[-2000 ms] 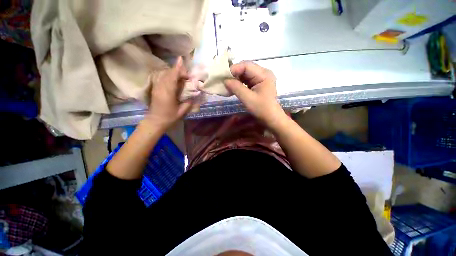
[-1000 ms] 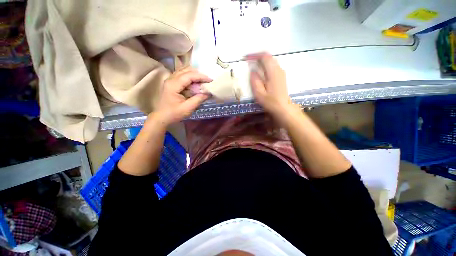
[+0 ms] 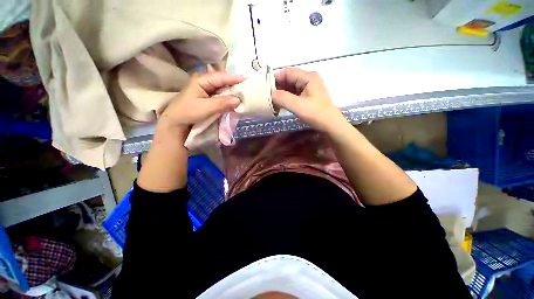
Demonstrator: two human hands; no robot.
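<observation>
A beige sleeve end (image 3: 255, 95) is held over the front edge of the white machine table, its open rim towards the right. My left hand (image 3: 202, 100) is shut on its left part, thumb and fingers pinching the cloth. My right hand (image 3: 307, 98) grips the rim at the right, fingertips at the opening. Pale pink cloth (image 3: 228, 128) hangs out below my left hand. The large beige garment body (image 3: 140, 35) lies heaped on the table to the left. No buttons can be made out.
The white machine table (image 3: 375, 76) has a marked strip along its front edge. The machine base with yellow stickers (image 3: 477, 26) is at the upper right. Blue crates stand on the floor at left (image 3: 205, 187) and right (image 3: 503, 251). A white board (image 3: 445, 190) is below the table at right.
My right hand, blurred and off the cloth a second ago, now holds the sleeve end's rim. The sleeve end looks rounder and more open. The pink cloth now hangs down over the table edge.
</observation>
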